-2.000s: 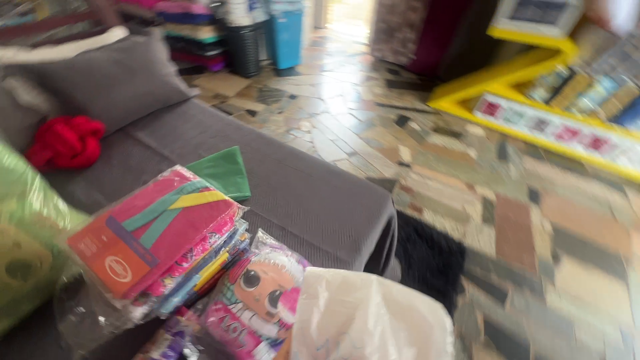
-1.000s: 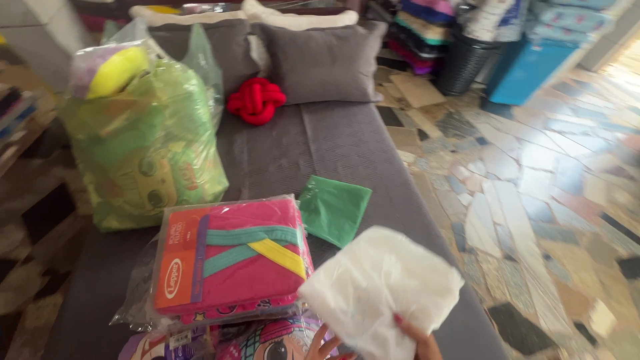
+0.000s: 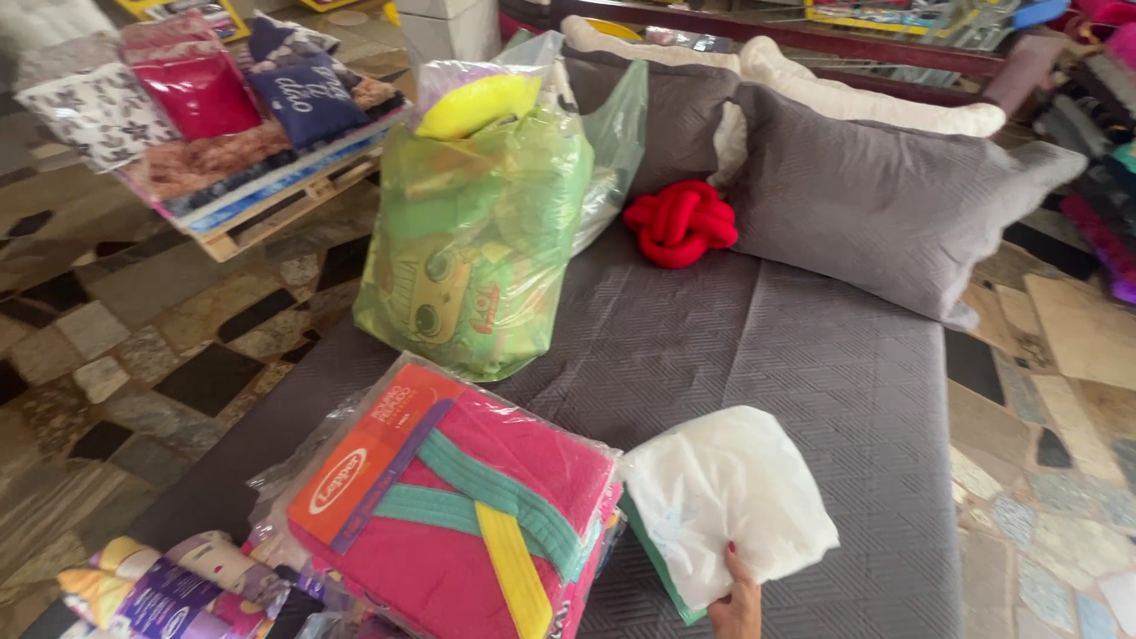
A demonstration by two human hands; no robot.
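My right hand (image 3: 738, 599) comes in at the bottom edge, its thumb over the near edge of a folded white plastic bag (image 3: 732, 497). The bag lies over a green folded item (image 3: 655, 555), of which a strip shows. Left of it, a pink hooded bath towel in a clear package (image 3: 461, 506) tops a stack of packages. Rolled printed textiles in a package (image 3: 177, 590) are at the lower left. A full translucent green bag (image 3: 470, 257) stands behind, near a red knot cushion (image 3: 681, 224). My left hand is out of view.
A grey quilted bedspread (image 3: 799, 382) covers the bed. Grey pillows (image 3: 861, 195) lean at its head, before a dark red bed frame (image 3: 799, 55). At the left, a wooden pallet (image 3: 293, 200) holds cushions and folded textiles. Stacked textiles (image 3: 1096, 169) stand at the far right.
The view has swung left. The white bag, held up beside the towel package a second ago, is now over the green item. The fingers seen near the package's lower edge then are gone from view.
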